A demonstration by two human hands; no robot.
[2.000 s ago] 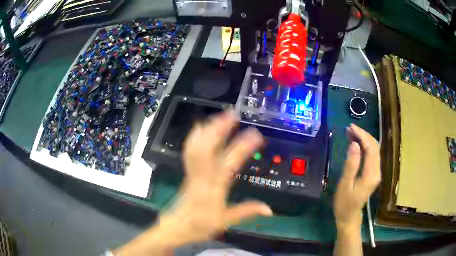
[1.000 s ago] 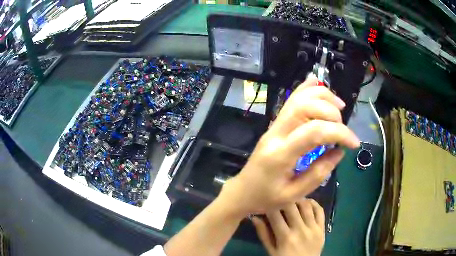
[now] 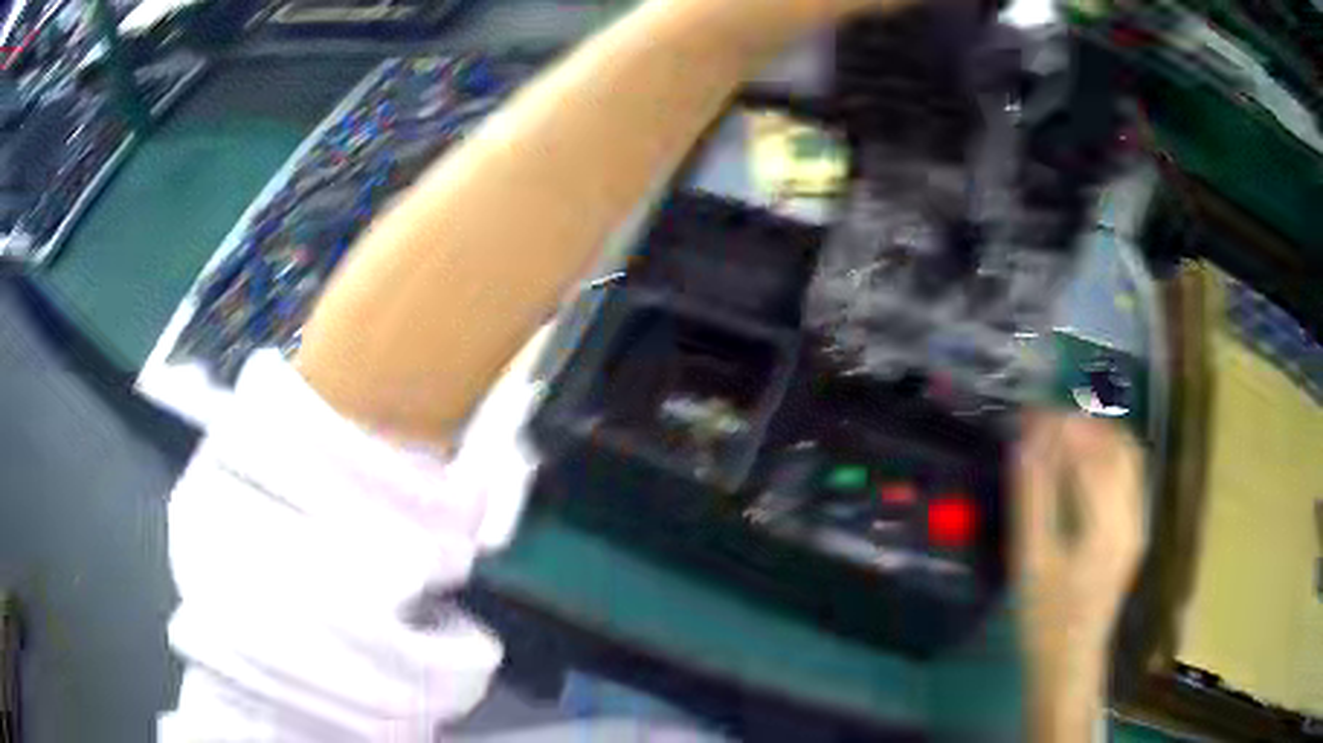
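The frame is heavily blurred. The black test fixture (image 3: pixel 885 581) stands in front of me, with a green button (image 3: pixel 847 476), a small red button (image 3: pixel 900 495) and a lit red power switch (image 3: pixel 952 521). Its clamp and pressure plate area (image 3: pixel 929 290) is a grey smear; no board can be made out there. The red clamp handle is not visible. My left forearm reaches up across the frame, and the hand is cut off by the top edge. My right hand (image 3: pixel 1081 494) is at the fixture's right side, fingers upward; whether it holds anything is unclear.
The pile of boards (image 3: pixel 290 240) lies on a white-edged tray at left, partly behind my left arm. Tan cardboard sheets (image 3: pixel 1262 508) are at right. A small round dial (image 3: pixel 1103 392) lies beyond my right hand. An open black recess (image 3: pixel 682 370) is at the fixture's front left.
My left hand has moved up from the clamp area and out past the top edge. My right hand has moved right from the fixture's front. The blue glow is no longer visible.
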